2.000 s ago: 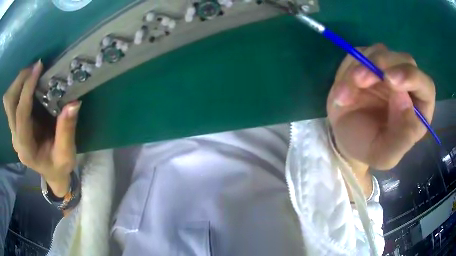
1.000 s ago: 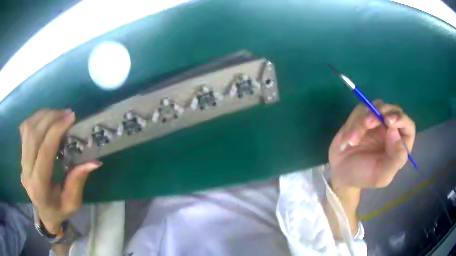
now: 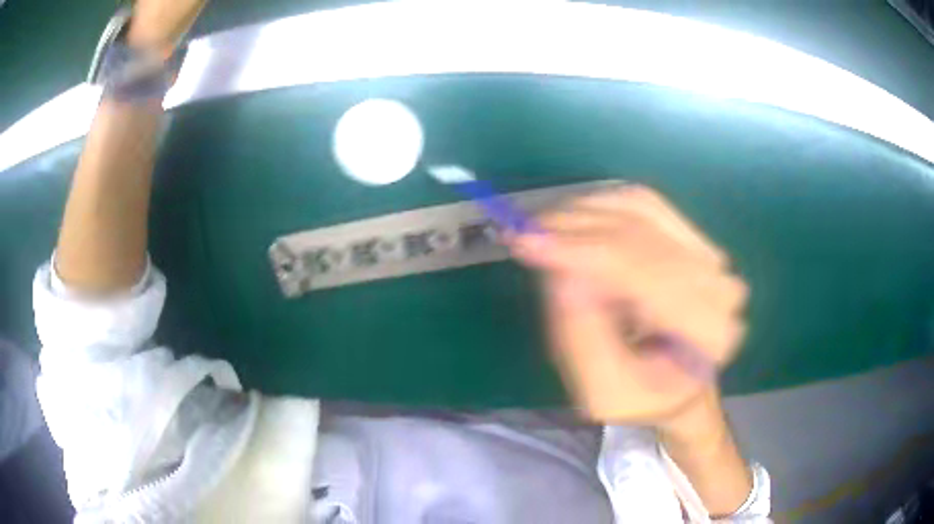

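The grey strip fixture lies on the green bench in front of me, with several small dark squarish components in a row. Its right part is hidden behind my right hand, which is blurred and holds the blue paintbrush like a pen. The brush points up and left, its tip near the right edge of a white round dish; I cannot tell if they touch. My left hand is cut off by the top edge at the upper left; only the part near the wrist shows, so its fingers cannot be seen.
The glossy green bench fills the middle. A long bright white strip curves across the far side, under my left wrist, with a green surface beyond it. A dark watch is on my left wrist. Grey floor shows at the lower right.
My left hand has let go of the fixture and reached far forward at the upper left. My right hand has moved left over the fixture, bringing the brush near the dish.
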